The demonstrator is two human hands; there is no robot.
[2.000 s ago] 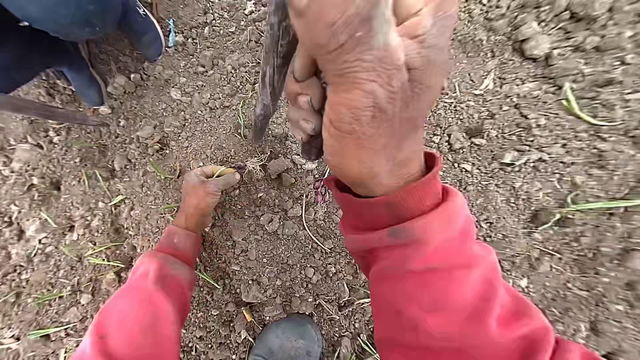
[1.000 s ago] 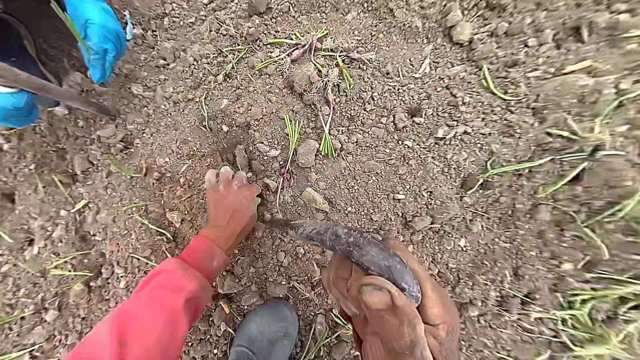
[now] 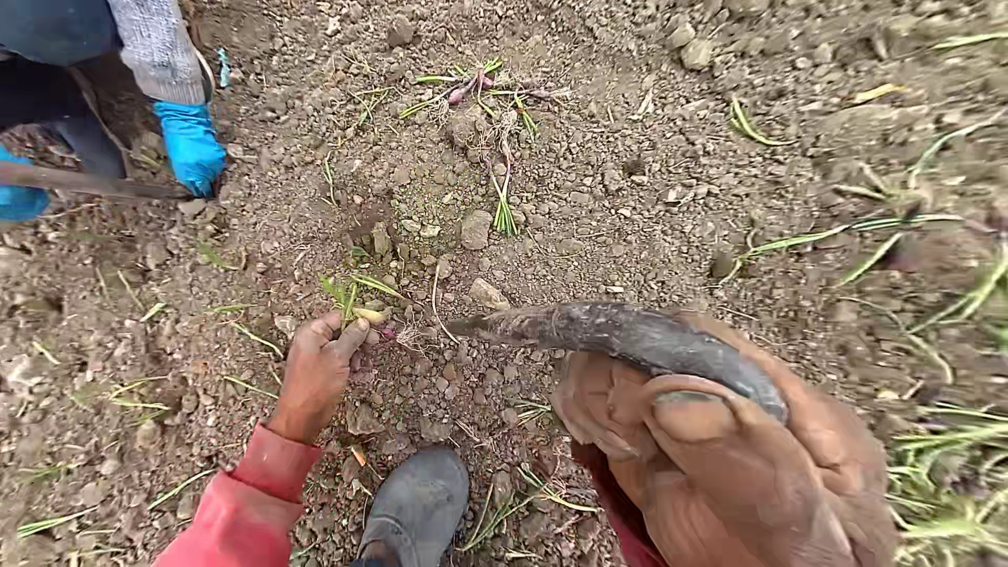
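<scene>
My left hand (image 3: 319,366), at the end of a red sleeve, pinches an onion seedling (image 3: 383,334) with cut green leaves, a purplish bulb and pale roots, low over the soil. Close to the camera on the right, my right hand (image 3: 717,441) grips a dark, curved, pointed tool (image 3: 606,327), perhaps a horn or a wooden dibber. Its tip points left, just to the right of the seedling's roots. Further ahead on the ground lies a small bunch of seedlings (image 3: 504,209) with purple bulbs and green tops.
A co-worker's blue-gloved hand (image 3: 191,150) touches the soil at upper left, beside a long tool (image 3: 87,183). A dark shoe (image 3: 421,504) stands at the bottom. Stones and clods dot the soil. More green seedlings (image 3: 953,465) lie at the right edge.
My left hand, which was down on the soil a second ago, now shows a seedling between its fingers. The co-worker's gloved hand has moved down to the ground.
</scene>
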